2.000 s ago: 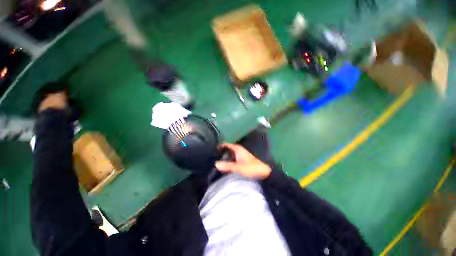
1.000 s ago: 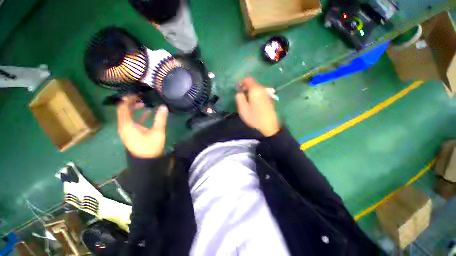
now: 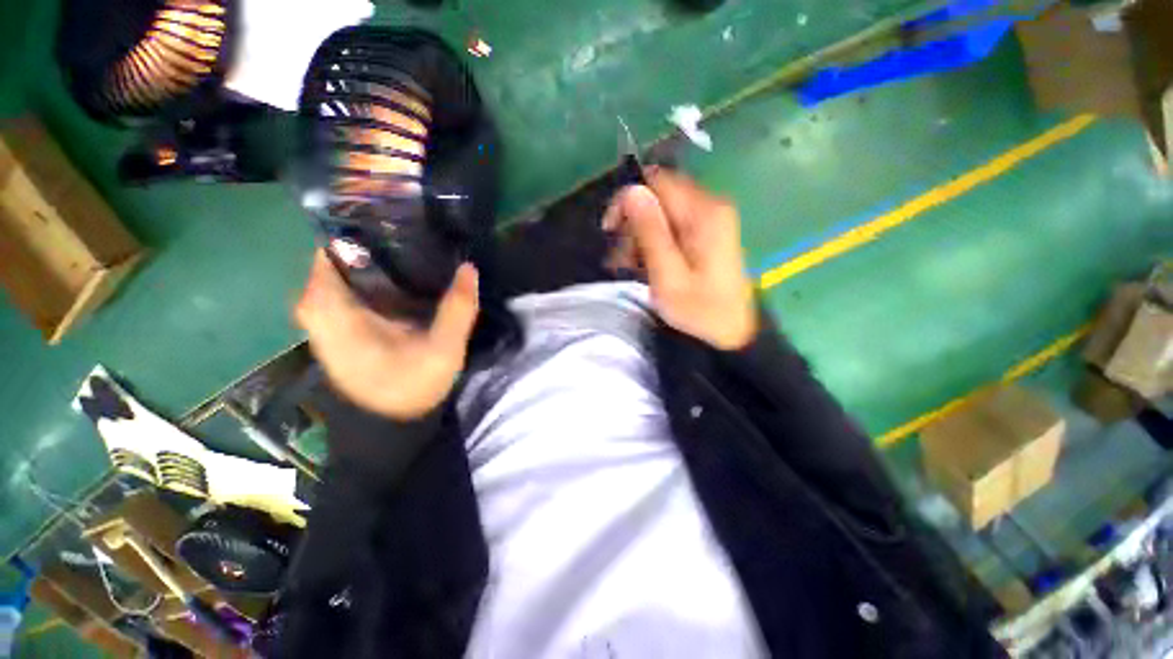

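Note:
A black desk fan with copper-orange glints behind its slats is in my left hand, thumb and fingers around its lower part. My right hand is to the right of the fan, apart from it. Its fingers are closed on a slim small tool with a dark body and thin pale tip; blur hides the exact kind. A second black fan stands at the upper left beside white paper.
An open carton lies at the left edge. A white sheet with black stripes and another fan are at the lower left. A small white scrap is near the bench edge. A blue object and cartons are right.
My left hand has closed on the nearer fan, which is now raised and turned with its slats showing sideways. My right hand has moved slightly right, and the slim tool now shows in its fingers.

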